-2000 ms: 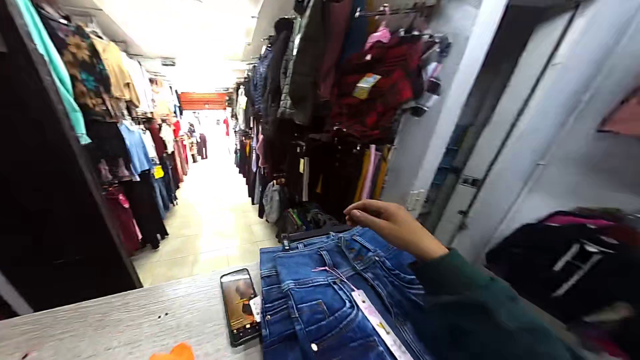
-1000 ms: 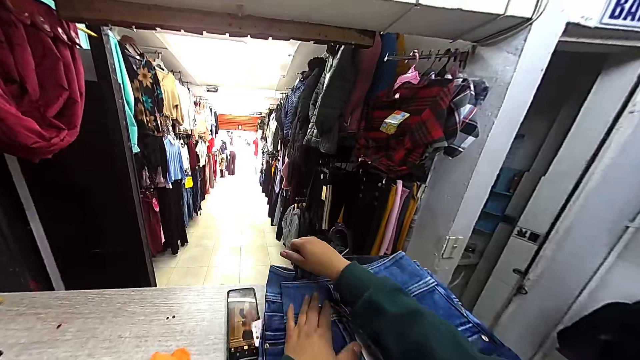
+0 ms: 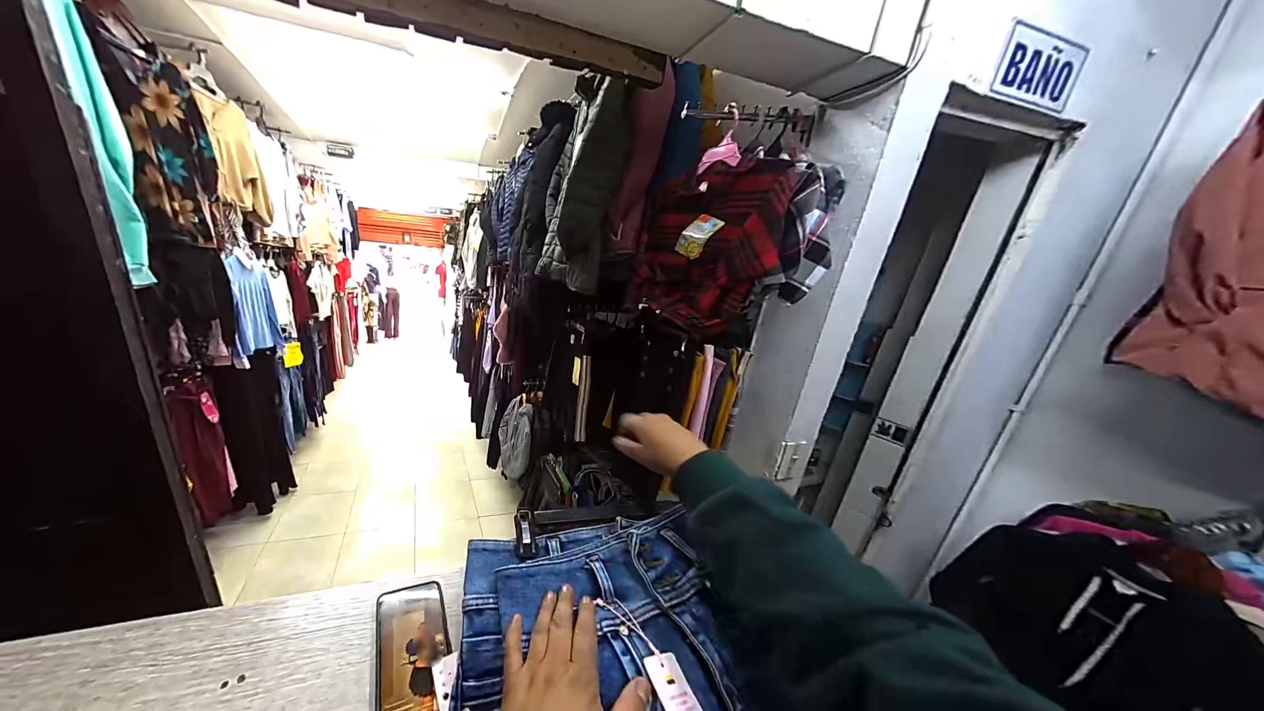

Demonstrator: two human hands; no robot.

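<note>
Blue denim jeans lie folded in a stack at the counter's edge, with a paper hang tag on a string. My left hand rests flat on the jeans, fingers spread. Above their far edge is my right hand, at the end of a green sleeve, its fingers curled and slightly blurred; whether it grips anything is not visible. A black hanger with a clip shows at the waistband. Left of the jeans, a smartphone lies on the counter with its screen lit.
The pale wood-grain counter spans the lower left. Beyond it, a tiled aisle runs between racks of hanging clothes. A red plaid shirt hangs ahead. Dark folded garments are piled at right, near a narrow doorway.
My left hand, absent from the oldest frame, lies on the jeans in the later two. My right hand has moved off the jeans' far edge and is now raised above it.
</note>
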